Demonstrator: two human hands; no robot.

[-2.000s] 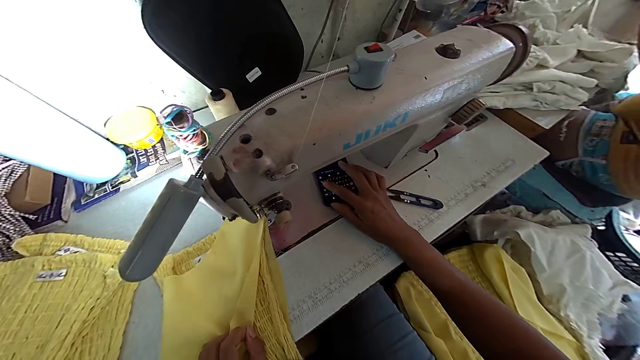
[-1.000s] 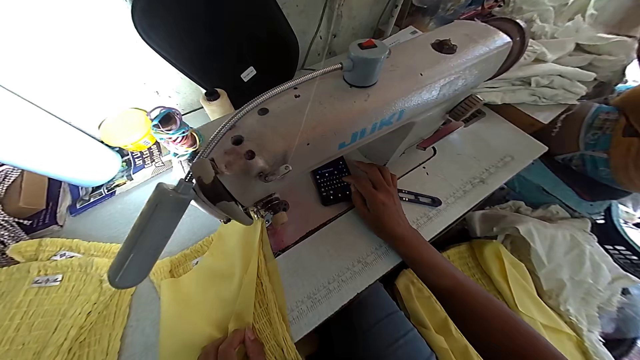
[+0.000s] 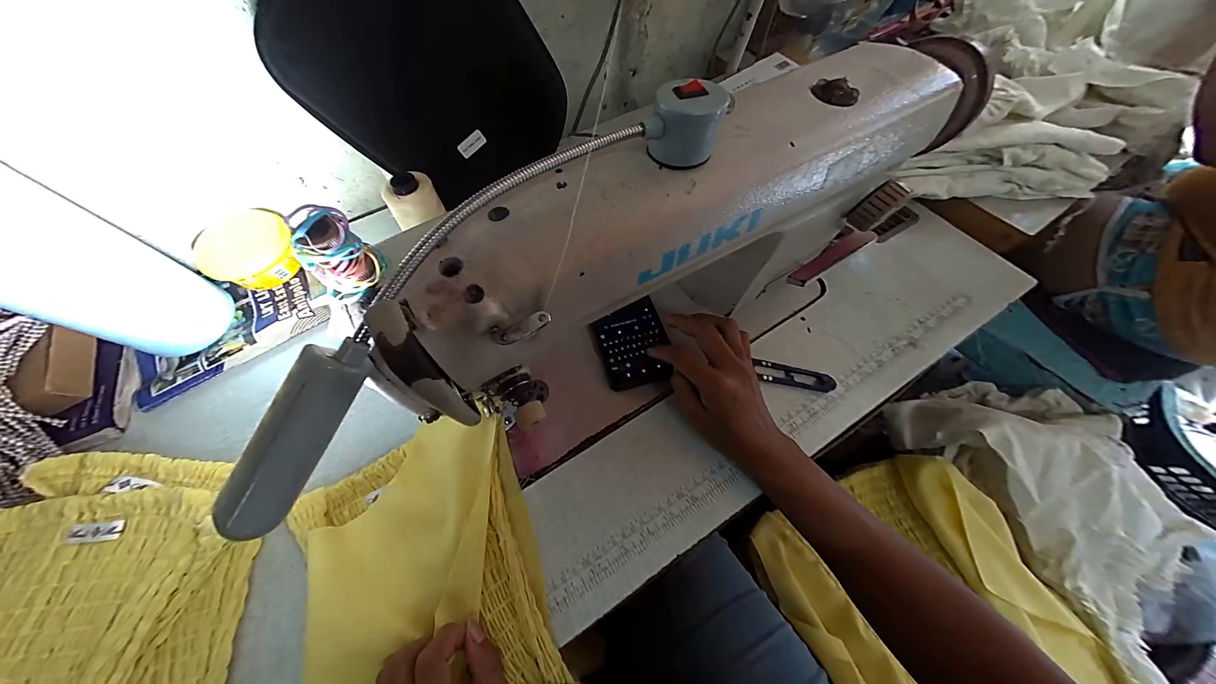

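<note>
A Juki sewing machine (image 3: 722, 190) stands on a pale table with ruler markings. Under its arm lies a smartphone (image 3: 632, 344) with a keyboard on its screen; my right hand (image 3: 717, 380) rests beside it, a fingertip at the screen's right edge. A dark snap-off utility knife (image 3: 796, 374) lies just right of that hand. Yellow fabric with a shirred part (image 3: 408, 541) reaches up to the needle area. At the bottom, my left hand (image 3: 445, 655) grips this cloth near its lower edge, fingers bent; part of the hand is cut off by the frame.
A grey lamp head (image 3: 290, 442) on a flexible metal neck hangs at left over more shirred yellow pieces (image 3: 104, 570). Behind are a thread cone (image 3: 412, 201), a yellow tub (image 3: 247, 249) and a black chair back (image 3: 418, 85). White cloth (image 3: 1045, 494) hangs at right; another person sits beyond.
My right hand's fingers have shifted on the phone, from over its screen to its right edge. The phone stands more upright in view than two seconds ago. My left hand stays on the yellow cloth.
</note>
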